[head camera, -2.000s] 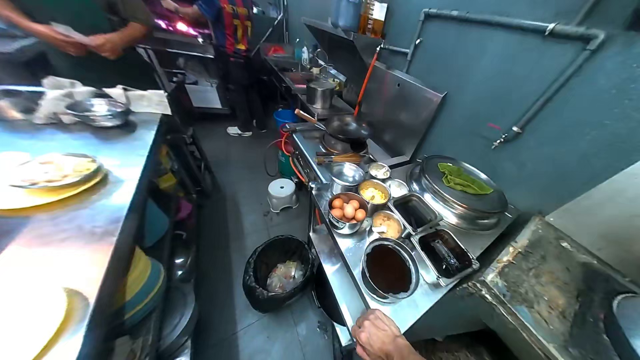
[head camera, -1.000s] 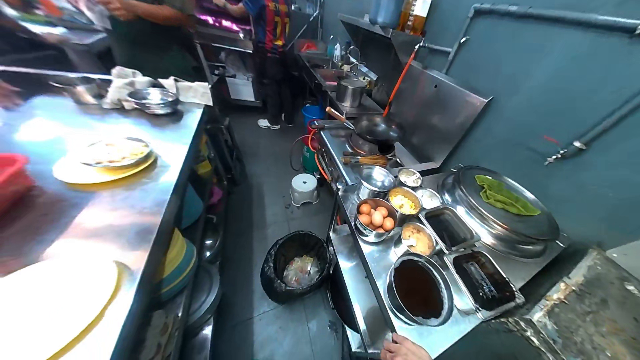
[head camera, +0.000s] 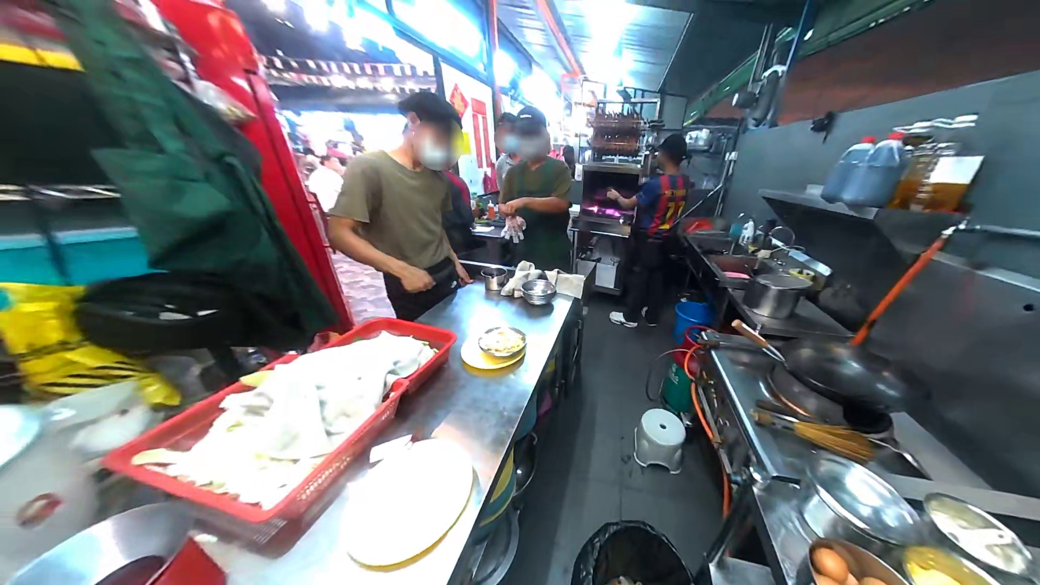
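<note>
Neither my left hand nor my right hand shows in the present head view. A stainless steel worktable (head camera: 439, 398) runs along the left, bearing a red plastic basket (head camera: 325, 487) with pale food under a white cloth (head camera: 313, 406). Nearer stands a large round white board or plate (head camera: 410, 504). Farther along, a bowl of food (head camera: 501, 341) rests on a yellow plate (head camera: 486, 362). At the right, a wok (head camera: 853, 374) sits on the stove, with a bamboo brush (head camera: 829, 436) before it. Metal bowls, one holding brown eggs (head camera: 830, 564), fill the lower right corner.
A white stool (head camera: 660, 439) and a black-lined bin (head camera: 630, 556) stand in the aisle. One person (head camera: 398, 203) stands beyond the worktable, another (head camera: 536, 187) farther back, and one (head camera: 662, 203) by the oven. A gas cylinder (head camera: 678, 386) and hose stand beside the stove.
The view has swung up and left. The hand seen at the lower edge of both earlier frames is out of view, and the full red basket has come into sight.
</note>
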